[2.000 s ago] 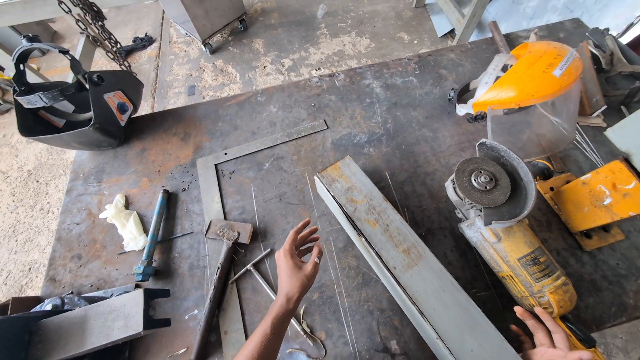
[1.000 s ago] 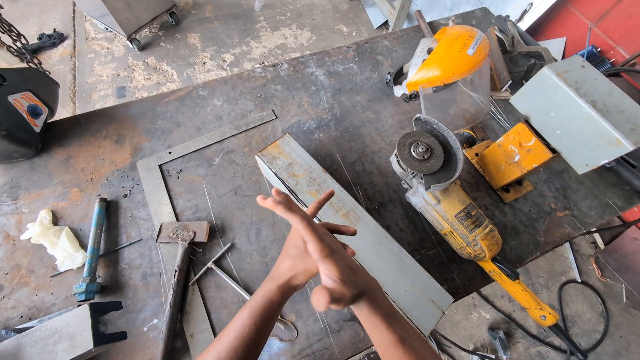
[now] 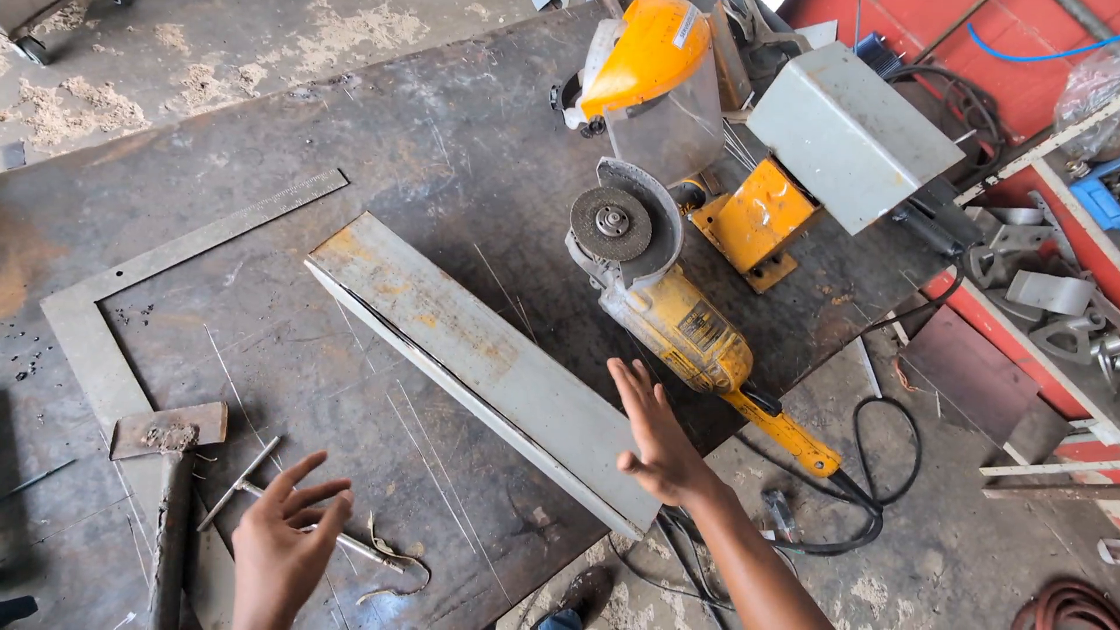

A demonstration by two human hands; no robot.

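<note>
My left hand (image 3: 293, 534) hovers over the T-shaped metal rod (image 3: 346, 538) at the lower left, fingers apart and holding nothing. My right hand (image 3: 652, 437) is raised with spread fingers above the near end of a grey-painted metal channel (image 3: 481, 367), also empty. The channel lies diagonally across the steel workbench. To its right rests a yellow angle grinder (image 3: 687, 328), its disc (image 3: 611, 223) facing up. A welded metal hammer (image 3: 171, 437) lies across a steel framing square (image 3: 79, 324) on the left.
Beyond the grinder are an orange face shield (image 3: 652, 52), a yellow metal bracket (image 3: 757, 219) and a grey metal box (image 3: 853, 131). The grinder's black cable (image 3: 914, 446) loops down to the floor. A red-edged rack (image 3: 1067, 376) holding metal parts stands at the right.
My hands were close together over the channel one second ago; they are now apart, left hand to the left and right hand to the right. The view has swung to the right.
</note>
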